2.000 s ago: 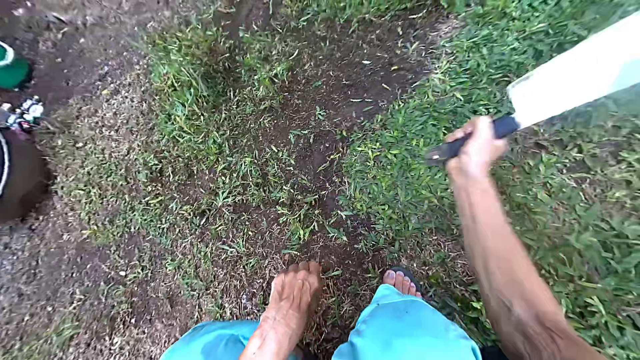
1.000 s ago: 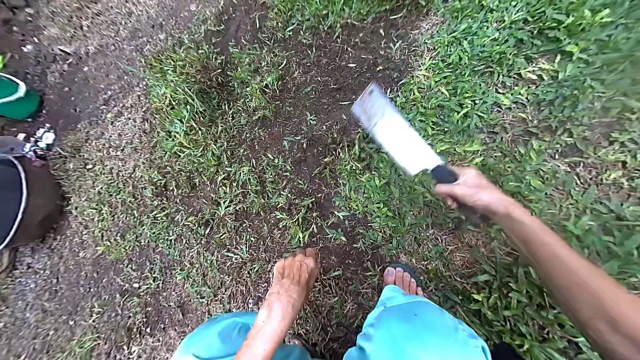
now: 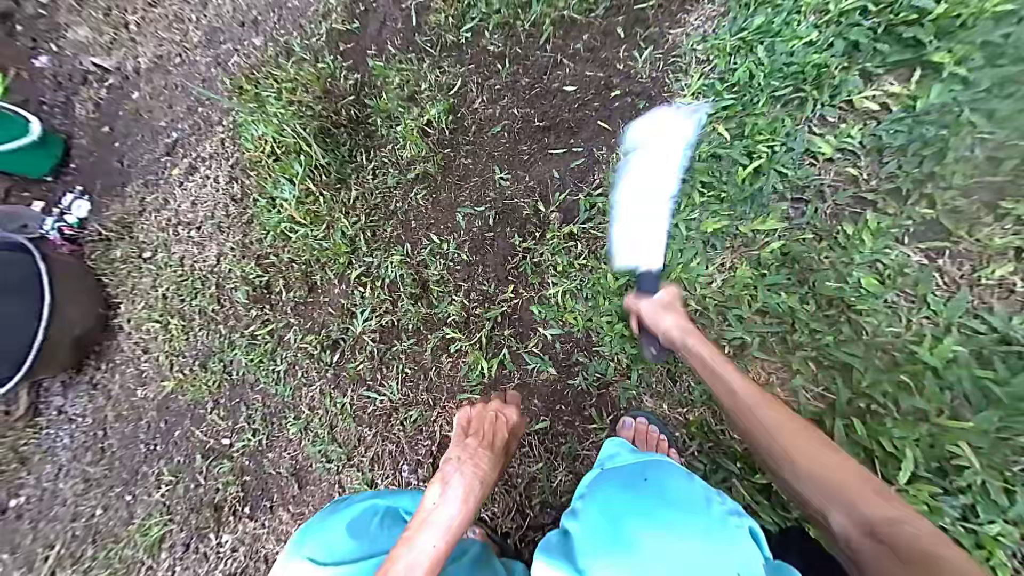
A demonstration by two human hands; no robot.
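My right hand (image 3: 662,314) is closed round the dark handle of a large knife with a broad, pale metal blade (image 3: 652,188). The blade points up the view, over the border of bare soil and green grass, and is blurred. Low in the middle, my left hand (image 3: 488,424) hangs back upward with its fingers curled, close to short grass and weeds (image 3: 488,356). Its fingertips are hidden, so whether it grips any stems cannot be told.
At the left edge stand a dark bucket (image 3: 76,312) with a pale rim and a green container (image 3: 36,156), with small mixed items (image 3: 72,210) between them. My sandalled foot (image 3: 646,436) and blue-clad knees (image 3: 652,512) are at the bottom.
The blade pointed to the upper right two seconds ago and to the upper left one second ago; now it points nearly straight up the view. My left hand has stayed low in the middle.
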